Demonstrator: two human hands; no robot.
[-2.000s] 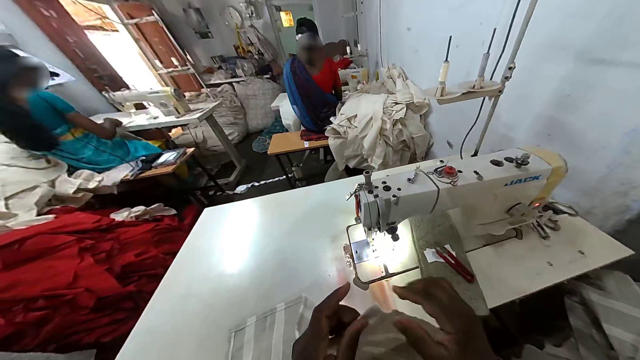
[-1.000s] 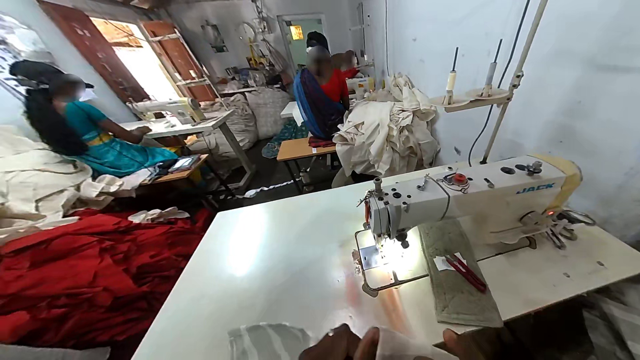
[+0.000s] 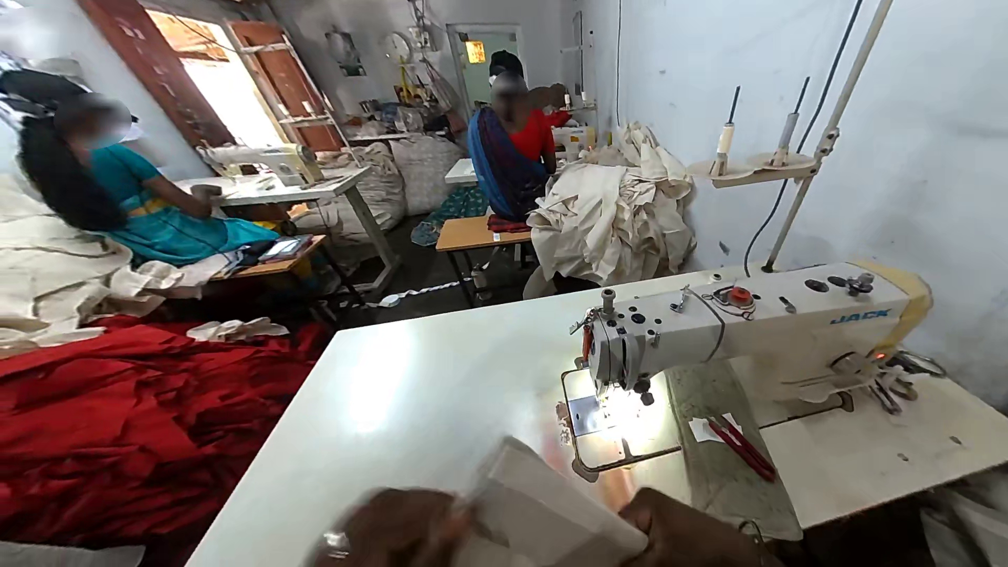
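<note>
A folded piece of off-white cloth [image 3: 543, 504] is held up between my two hands at the near edge of the white sewing table [image 3: 409, 394]. My left hand [image 3: 394, 524], blurred and with a ring on one finger, grips its left side. My right hand [image 3: 681, 528] pinches its lower right corner. Beyond the cloth stands a Jack industrial sewing machine [image 3: 748, 323], its lamp lighting the needle plate [image 3: 587, 416]. Red-handled thread snips [image 3: 744, 449] and white scraps lie on a grey-green cloth pad [image 3: 709, 409] right of the needle area.
Red fabric [image 3: 142, 409] is heaped left of the table. A thread stand [image 3: 756, 169] rises behind the machine. Small metal tools [image 3: 890, 390] lie at the table's right. Two people [image 3: 157, 189] [image 3: 520, 150] sit near other machines, beside piles of off-white cloth [image 3: 622, 213].
The off-white cloth has come up into clearer view, lifted between both hands. One second ago the hands were low at the bottom edge. The striped cloth seen at lower left earlier no longer shows there.
</note>
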